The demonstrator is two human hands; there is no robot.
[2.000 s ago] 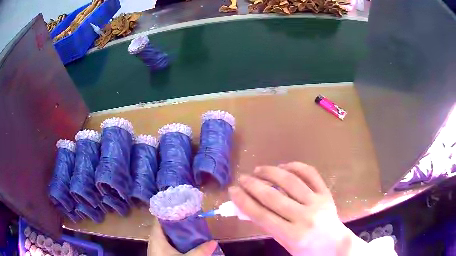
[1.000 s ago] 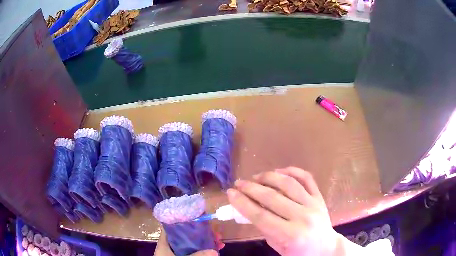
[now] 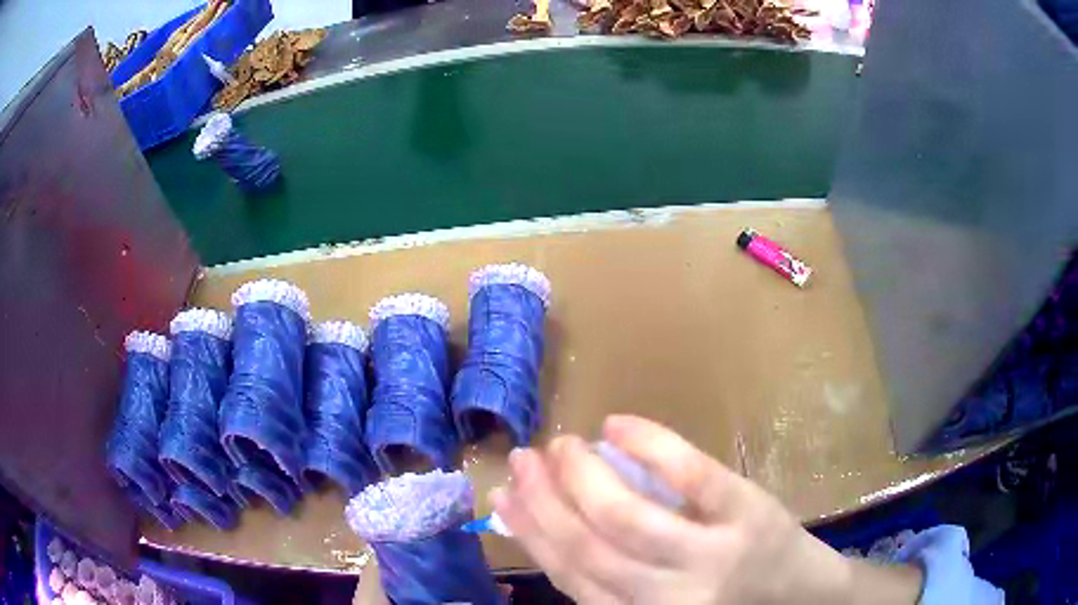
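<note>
A blue fabric tube (image 3: 435, 570) with a pale ruffled trim (image 3: 410, 506) is upright at the bottom centre, cut off by the lower edge. My left hand (image 3: 369, 584) holds it from below; only a small part of the hand shows. My right hand (image 3: 662, 520) is closed around a white glue bottle (image 3: 638, 475), mostly hidden by the fingers. Its blue nozzle (image 3: 479, 525) touches or nearly touches the tube just below the trim. Several more blue tubes (image 3: 502, 355) stand in a row on the tan bench (image 3: 662, 319), trim upward.
A pink lighter (image 3: 775, 258) lies at the bench's right. One trimmed tube (image 3: 245, 160) lies on the green belt (image 3: 532, 142). Partitions stand left (image 3: 89, 296) and right (image 3: 946, 225). Brown pieces (image 3: 692, 17) and a blue tray (image 3: 177, 95) are beyond. A crate of tubes (image 3: 177, 585) is lower left.
The tube on the belt has moved left. The held tube has turned and dropped a little lower. My right hand has shifted slightly left and lower with the bottle, staying at the trim.
</note>
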